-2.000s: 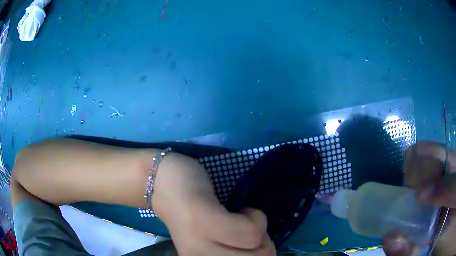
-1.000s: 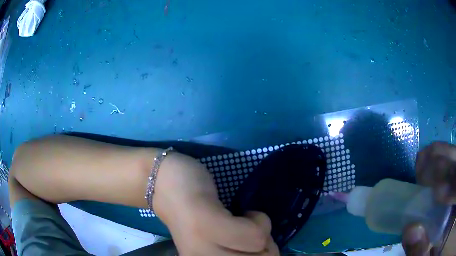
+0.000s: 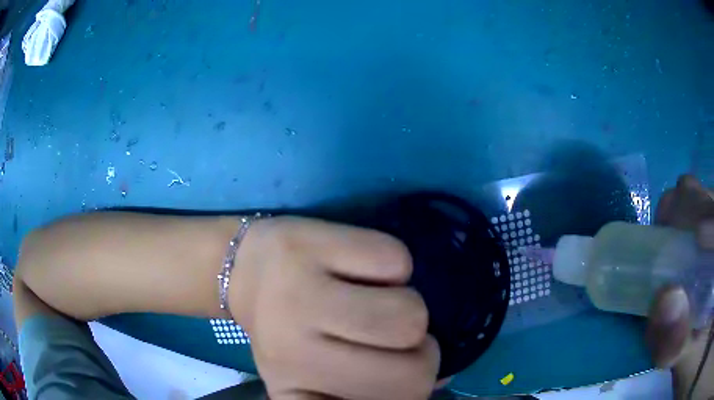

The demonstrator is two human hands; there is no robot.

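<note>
My left hand [image 3: 344,312], with a bracelet at the wrist, grips a round black plastic housing [image 3: 462,285] by its left side. The housing faces up, with small slots along its right rim. My right hand [image 3: 679,273] is partly cut off by the right edge and holds a translucent pale-yellow squeeze bottle [image 3: 626,266]. Its pinkish tip points left, a little short of the housing's right rim. A clear sheet with rows of white dots [image 3: 526,269] lies below the housing, partly covered by the housing and my left hand.
The blue-green mat [image 3: 329,117] bears specks and scraps. A crumpled white cloth [image 3: 45,37] lies at the upper left. A small yellow piece [image 3: 507,379] lies near the front edge. A white surface [image 3: 168,363] shows below that edge at the left.
The housing has turned from a tilted, narrow view to a rounder, face-up one, and my left hand has rolled over with it. The bottle has moved up and slightly right since the first frame.
</note>
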